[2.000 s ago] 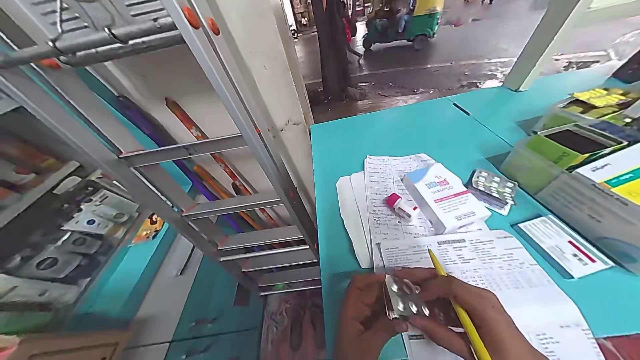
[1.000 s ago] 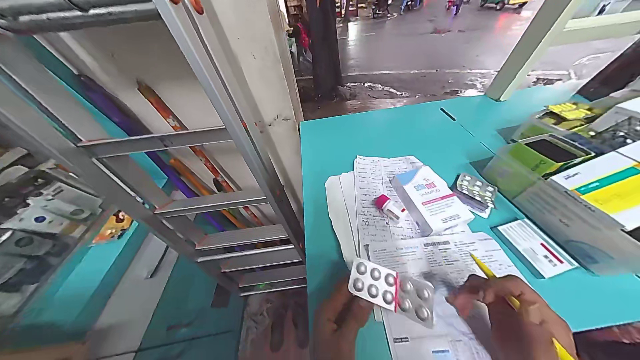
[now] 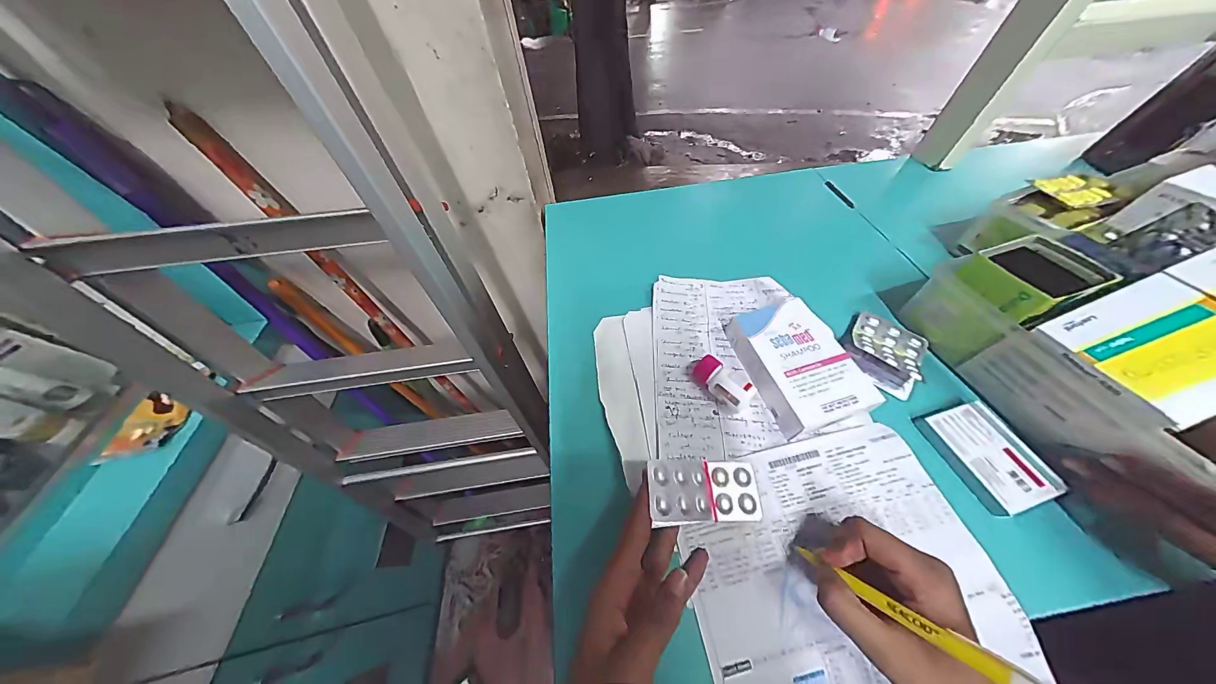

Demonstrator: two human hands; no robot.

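Note:
My left hand [image 3: 638, 589] holds a silver blister pack of tablets [image 3: 705, 491] between its fingers, over the near-left part of a printed sheet [image 3: 836, 503]. In my right hand [image 3: 898, 594] is a yellow pen [image 3: 912, 617], its tip end at the middle of that sheet. Beyond the sheet lie handwritten papers [image 3: 684, 328], with a Sebamed shampoo box [image 3: 806, 369] and a small bottle with a pink cap [image 3: 724, 382] on them. More blister packs [image 3: 889, 350] lie right of the shampoo box. Nearer, a white and teal box [image 3: 991, 456] rests flat on the counter.
The teal counter [image 3: 665, 237] bears clear plastic bins [image 3: 997, 366] of medicine boxes at right. Another person's hand [image 3: 1140, 499], blurred, shows at the right edge. A metal ladder [image 3: 408, 366] stands left of the counter, and a wet street lies beyond it.
The blister pack in my left hand has turned flat over the sheet and moved up from its place two seconds ago. My right hand has come away from the pack, with the pen, onto the sheet.

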